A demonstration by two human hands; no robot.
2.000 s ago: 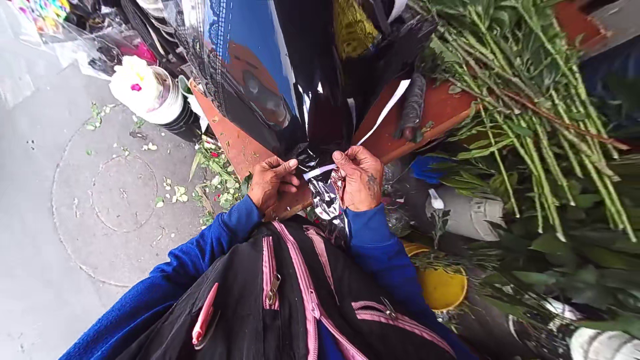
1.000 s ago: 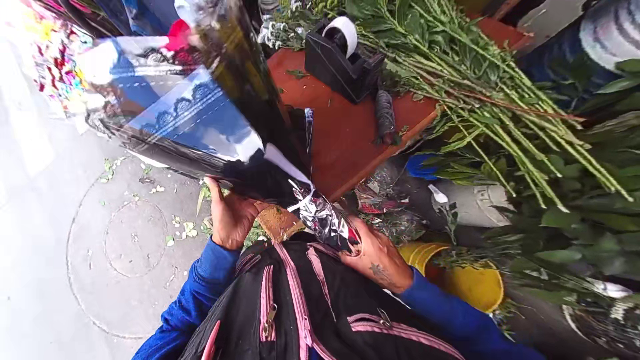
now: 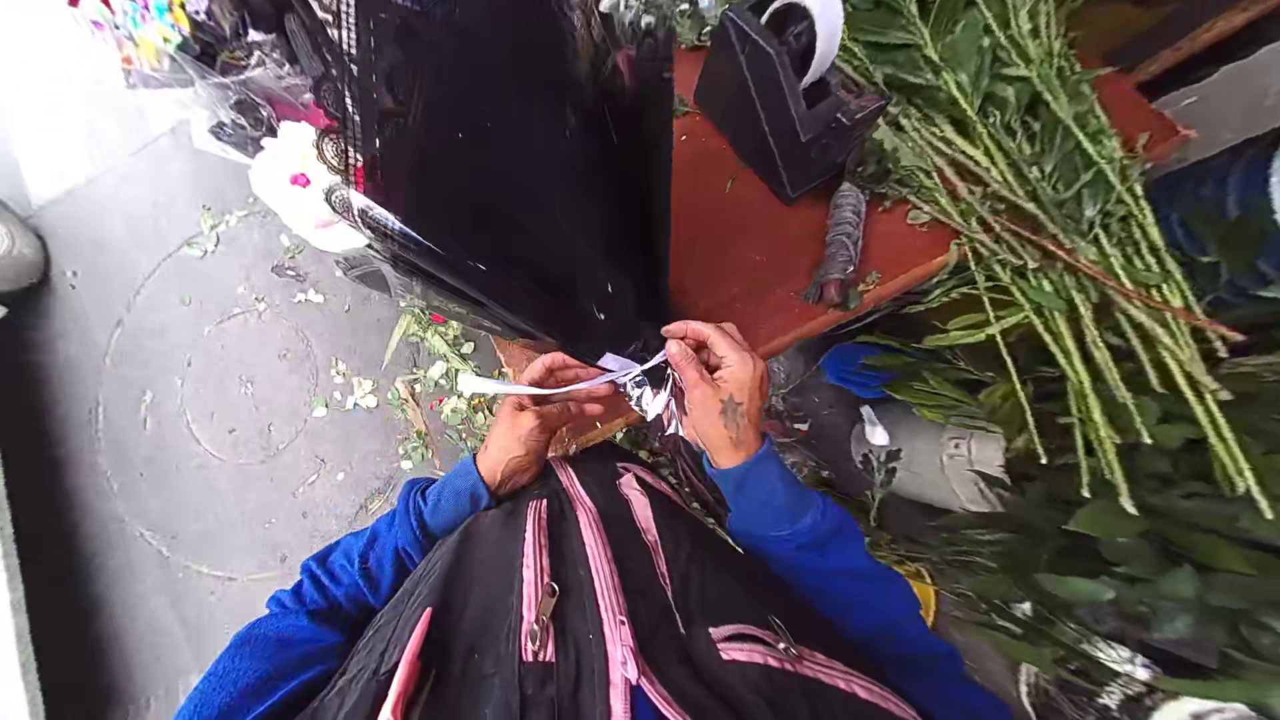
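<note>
A bouquet wrapped in glossy black wrapping (image 3: 520, 170) leans over the red-topped table, its narrow gathered end toward me. White ribbon (image 3: 635, 370) crosses around that neck, with one tail running out to the left. My left hand (image 3: 545, 410) holds the ribbon between thumb and fingers, left of the neck. On the right side, my right hand (image 3: 715, 385) pinches the ribbon's other part between thumb and forefinger. Silvery, crinkled wrapping (image 3: 655, 400) shows just below the crossing. The flowers inside are mostly hidden.
On the red tabletop (image 3: 730, 270) stand a black tape dispenser (image 3: 790, 100) and a grey roll of twine (image 3: 842, 235). Cut green stems (image 3: 1080, 270) overhang its right side. A white flower-like bundle (image 3: 300, 185) is at left; petals and leaves litter the grey floor (image 3: 250, 370).
One second ago the bouquet was tilted left, with my hands apart around its lower end. Now it points away from me, and both hands have come together on the ribbon at its neck.
</note>
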